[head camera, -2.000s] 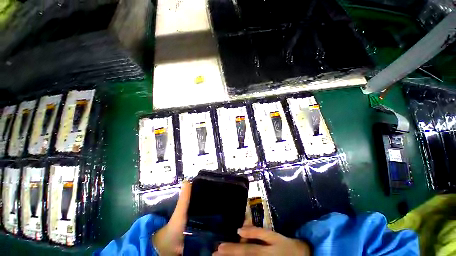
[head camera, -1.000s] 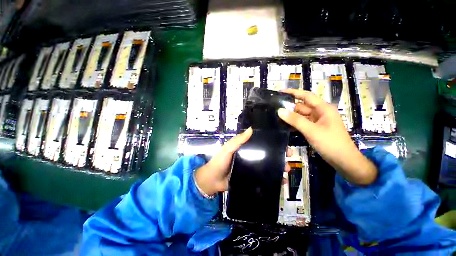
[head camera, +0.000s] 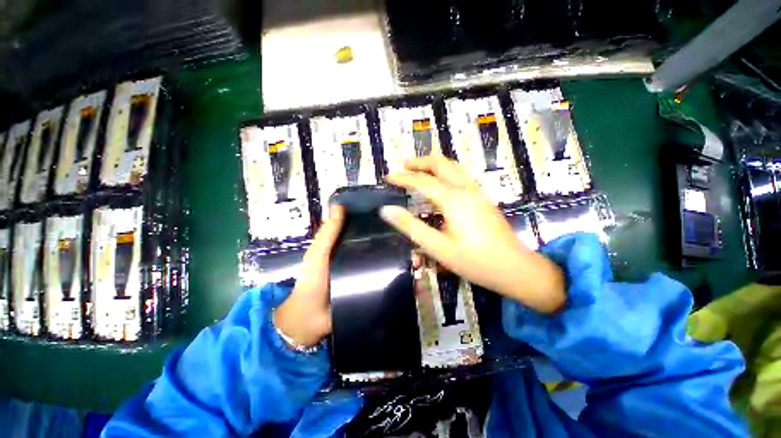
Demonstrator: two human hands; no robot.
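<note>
A glossy black phone screen (head camera: 373, 295), or a small stack of them, is held upright above the near row of the plastic tray (head camera: 572, 214). My left hand (head camera: 310, 299) grips its left edge. My right hand (head camera: 471, 235) is at its upper right corner, thumb and fingers apart; whether it grips the screen is unclear. Five white-backed displays with flex cables lie face down in the tray's far row, such as the one at far left (head camera: 264, 192). Another white-backed display (head camera: 463, 335) lies in the near row, right of the held screen.
A tray of face-down screens (head camera: 164, 257) stands at left. A white board (head camera: 300, 73) with a yellow spot and black trays (head camera: 514, 30) lie beyond. A dark test device (head camera: 700, 214) with a pale ribbon cable (head camera: 709, 141) is at right. A yellow sleeve (head camera: 743, 342) shows at lower right.
Since one second ago the view has turned, so the trays sit farther left and the test device shows fully. My hands still hold the black screen, with my right hand at its top.
</note>
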